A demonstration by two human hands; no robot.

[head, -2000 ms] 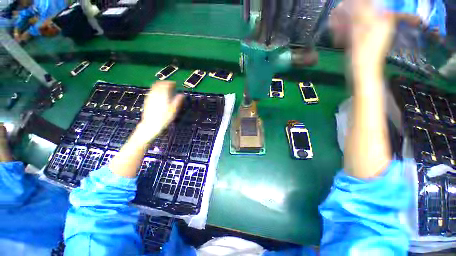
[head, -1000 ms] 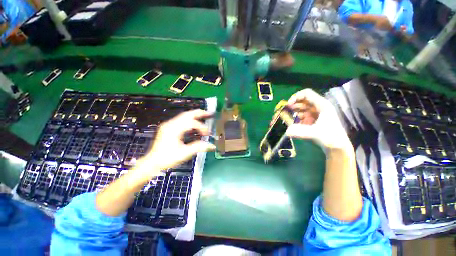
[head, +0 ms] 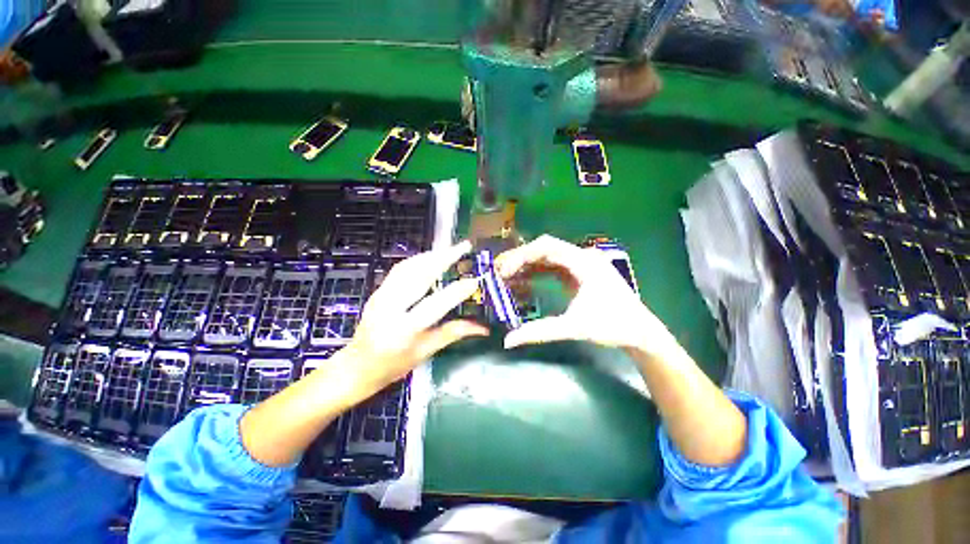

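Note:
My left hand [head: 410,313] and my right hand [head: 585,298] meet in front of the bench press and hold a phone unit [head: 496,292] between their fingers. The unit is tilted, seen nearly edge-on, with a pale rim; its faces are mostly hidden. The press fixture [head: 492,225] is behind it, largely covered by the hands. Another phone unit [head: 620,266] lies on the green surface behind my right hand, partly hidden.
The parts tray [head: 239,303] is at left on a white tray liner [head: 420,425]. The green bench press [head: 511,117] stands in the centre. Several phone units lie along the back. The tray stack [head: 915,287] with ragged liners [head: 734,276] is at right.
My right hand has moved left with the unit to meet my left hand, which was empty with fingers apart. The unit has turned nearly edge-on.

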